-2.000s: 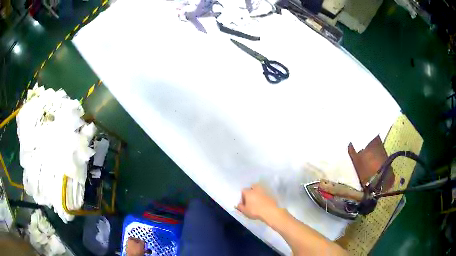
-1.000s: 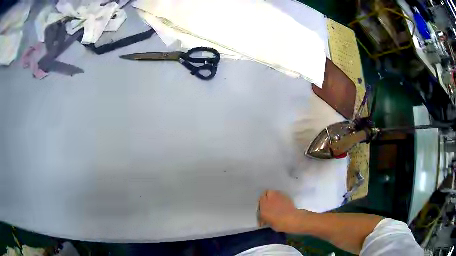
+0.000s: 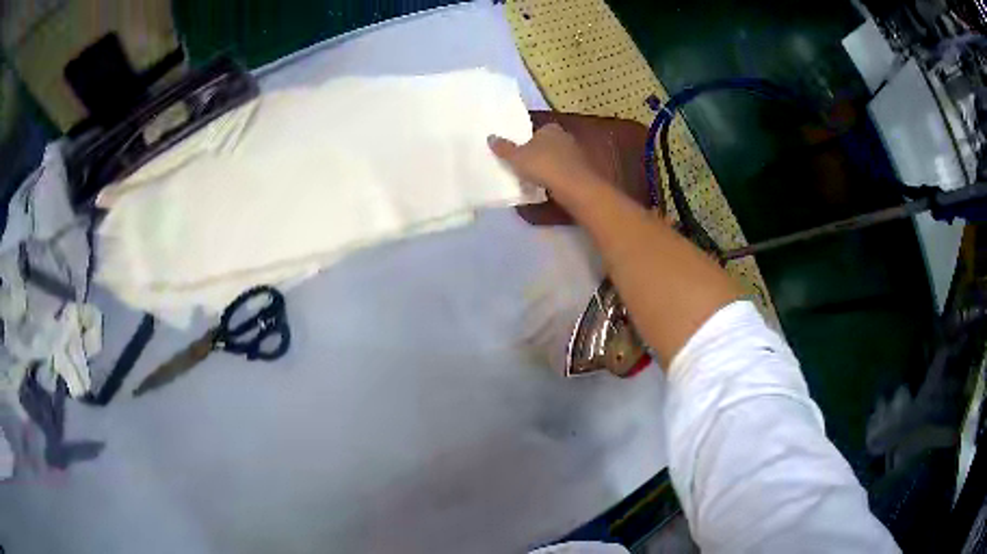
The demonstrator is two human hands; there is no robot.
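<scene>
A stack of white cut pieces [image 3: 325,173] lies flat along the far side of the pressing table [image 3: 357,433]. My right hand [image 3: 536,157] is on the stack's right end, thumb and fingers at its edge; whether it pinches a piece is not clear. The steam iron [image 3: 606,341] stands below my right forearm, partly hidden by it. The reddish-brown rest pad [image 3: 606,146] lies under and beside my right hand. My left hand is not in view.
Fabric shears [image 3: 251,325] and a dark strip [image 3: 124,359] lie left of centre. Crumpled scraps [image 3: 54,292] lie at the far left, by the black tool tray [image 3: 162,135]. The perforated board [image 3: 584,54] edges the table's right end. A blue-black hose [image 3: 714,87] loops over it.
The view has turned to the right. My right hand has moved from the table's near edge to the right end of the white stack. The iron is now partly covered by my arm.
</scene>
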